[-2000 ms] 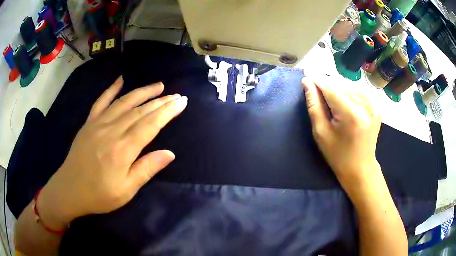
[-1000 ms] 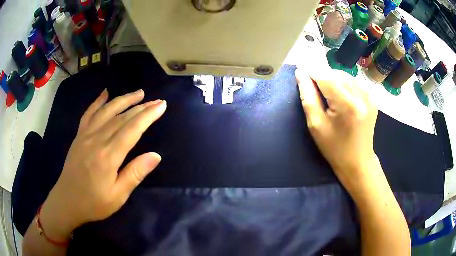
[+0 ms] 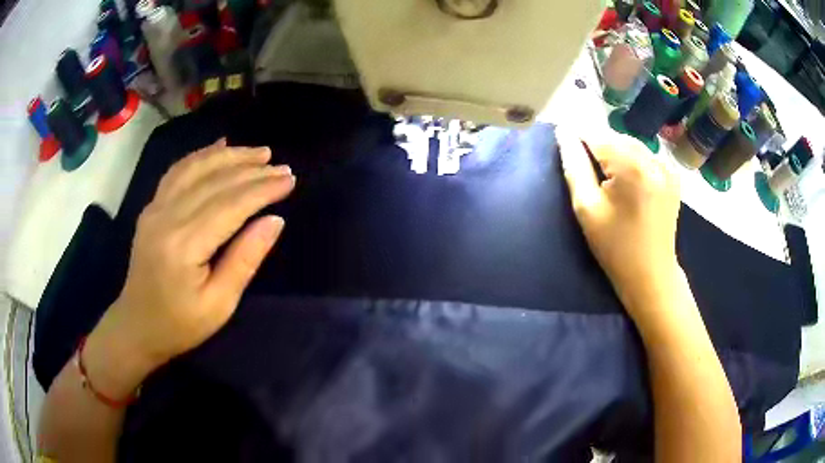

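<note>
The dark jacket shell [image 3: 407, 235] lies spread under the machine head [image 3: 470, 54]. The silver two-pronged presser foot [image 3: 434, 147] stands on the cloth under a bright light; the needle cannot be made out. The shiny navy lining [image 3: 434, 380] meets the matte cloth along a straight seam nearer to me. My left hand [image 3: 203, 235] lies on the cloth left of the foot, palm down, with the thumb apart from the fingers. My right hand [image 3: 629, 203] holds the far right edge of the cloth between thumb and bent fingers, right of the foot.
Thread cones [image 3: 651, 108] stand on the white table [image 3: 54, 212] at the right, and more cones [image 3: 109, 95] stand at the left. A small black box with two yellowish squares [image 3: 223, 85] is left of the head. A flat black object [image 3: 800, 274] lies far right.
The seam between lining and shell has moved up toward the foot. My left hand has shifted up and its fingers are closer together. My right hand has hardly moved. The camera view has shifted.
</note>
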